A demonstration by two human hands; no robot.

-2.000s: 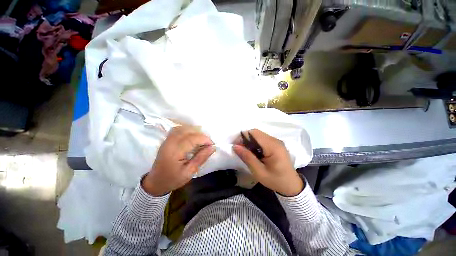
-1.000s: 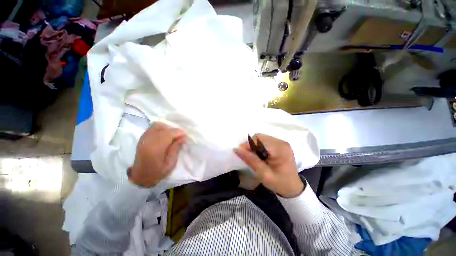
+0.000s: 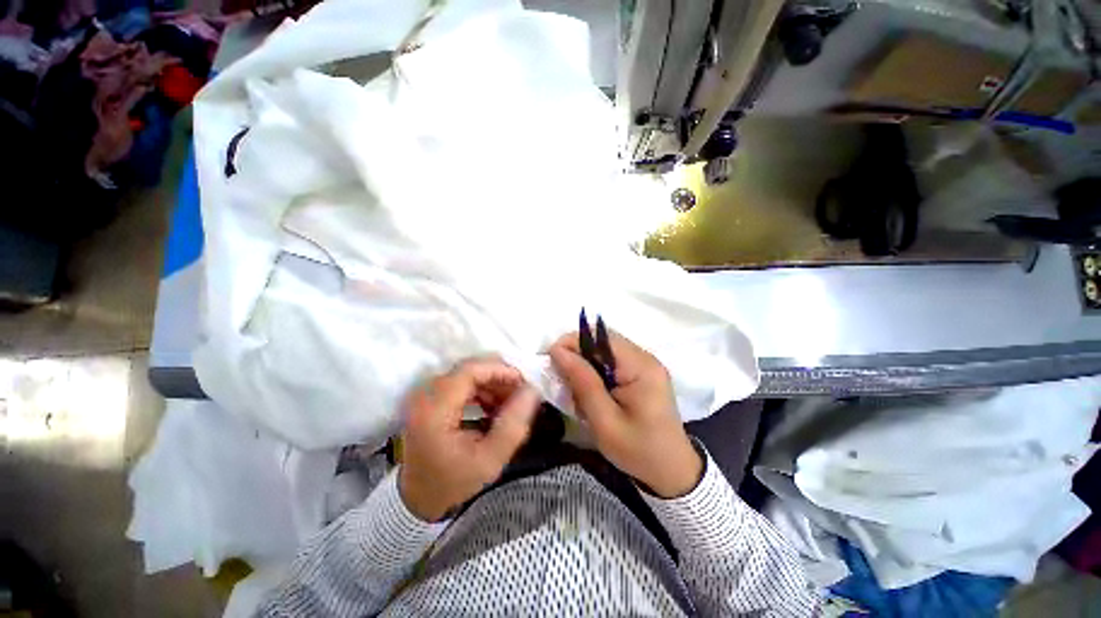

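The white garment (image 3: 362, 242) lies over the left and middle of the table, with a small dark label at its upper left. My left hand (image 3: 469, 432) is at the table's front edge, fingertips together at the garment's edge. My right hand (image 3: 630, 417) holds small dark thread snips (image 3: 596, 350) in its palm, blades up and apart. Its thumb and forefinger pinch a bit of the white edge close to my left fingertips. Any thread between the fingers is too fine to tell.
The sewing machine head (image 3: 712, 73) stands at the upper right, its lamp lit by the needle. A black looped object (image 3: 872, 199) lies on the bed. White cloth (image 3: 954, 471) is at the lower right over blue cloth, and more white cloth (image 3: 223, 483) hangs at the lower left.
My left hand has moved right and toward my body, from lying on the garment to beside my right fingertips. The snips' blades now point more upward and look spread.
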